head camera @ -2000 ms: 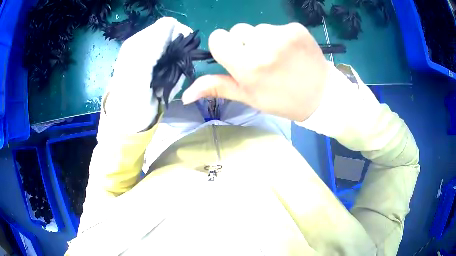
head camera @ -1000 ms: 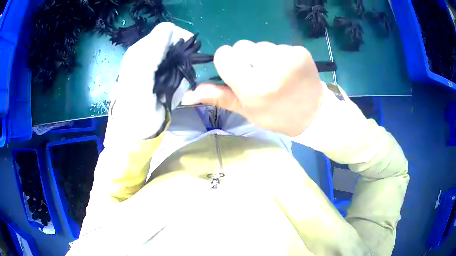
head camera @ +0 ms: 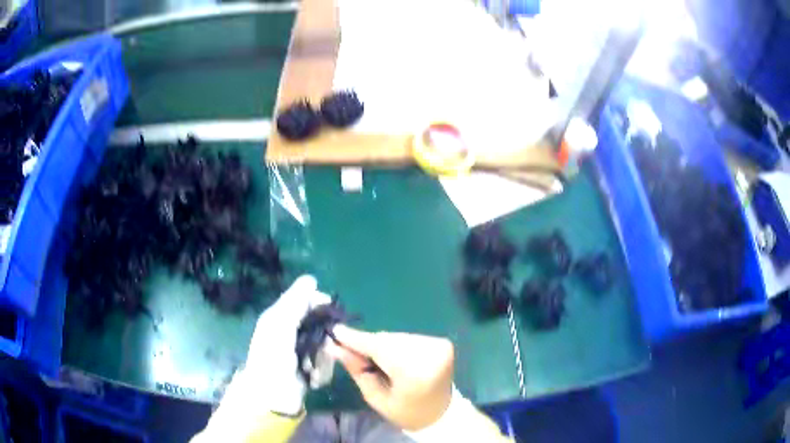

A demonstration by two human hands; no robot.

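Note:
My left hand [head camera: 275, 355], in a white glove, holds a black spiky part [head camera: 317, 336] above the near edge of the green mat. My bare right hand [head camera: 405, 374] is against the part's right side, with its fingertips at the spikes. A short dark piece of a slim tool [head camera: 368, 367] shows between the right fingers; most of it is hidden by the hand, and the frame is blurred.
A heap of black parts [head camera: 173, 216] lies at left, a small spaced group [head camera: 546, 292] at right. Blue bins stand at left [head camera: 74, 164] and right [head camera: 645, 260]. Cardboard [head camera: 372, 149] with yellow tape [head camera: 443, 149], a white block [head camera: 351, 179] and clear film [head camera: 288, 203] are farther back.
The view has tilted up from the lap to the whole bench. Both hands now show lower in the picture, still together at the black part. The right hand has turned.

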